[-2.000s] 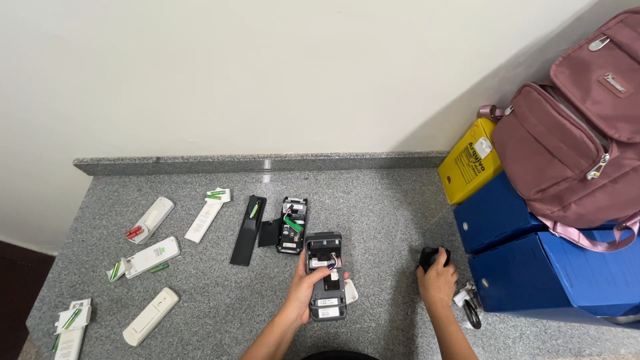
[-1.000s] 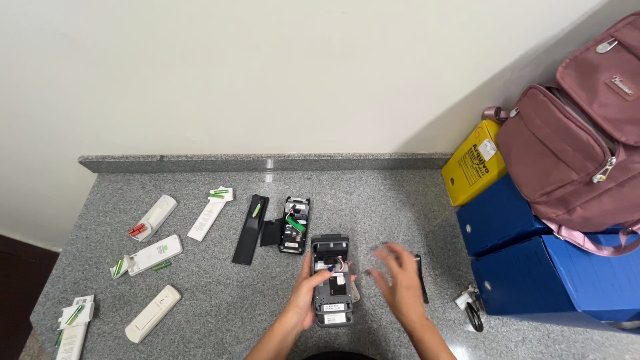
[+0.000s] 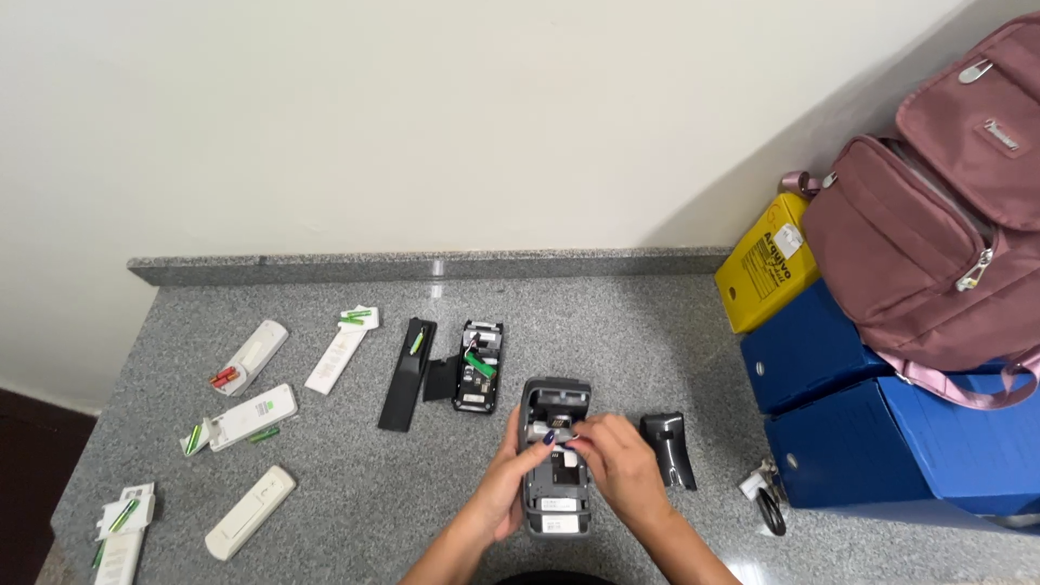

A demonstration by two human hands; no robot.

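Note:
A dark grey handheld card terminal (image 3: 557, 487), back side up with its compartment uncovered, is held by my left hand (image 3: 512, 483) along its left side, the thumb over the compartment. The fingertips of my right hand (image 3: 621, 463) pinch something small at the compartment, perhaps a wire or connector; the fingers partly hide it. A glossy black cover (image 3: 669, 451) lies right of my right hand. Up and to the left rests a smaller opened black device (image 3: 479, 366) with a green battery pack (image 3: 479, 365) on it, next to its black flap (image 3: 440, 379).
At left lie a black remote control (image 3: 406, 378), several white remotes (image 3: 252, 417) with green batteries (image 3: 192, 439), and red batteries (image 3: 223, 376). Blue file boxes (image 3: 853, 455), a yellow file box (image 3: 760, 276) and a pink backpack (image 3: 902, 244) stand at right. A coiled black cable (image 3: 770, 512) lies near them.
My right hand let go of the black cover on the counter at right, then moved left to the terminal. My left hand still holds the terminal.

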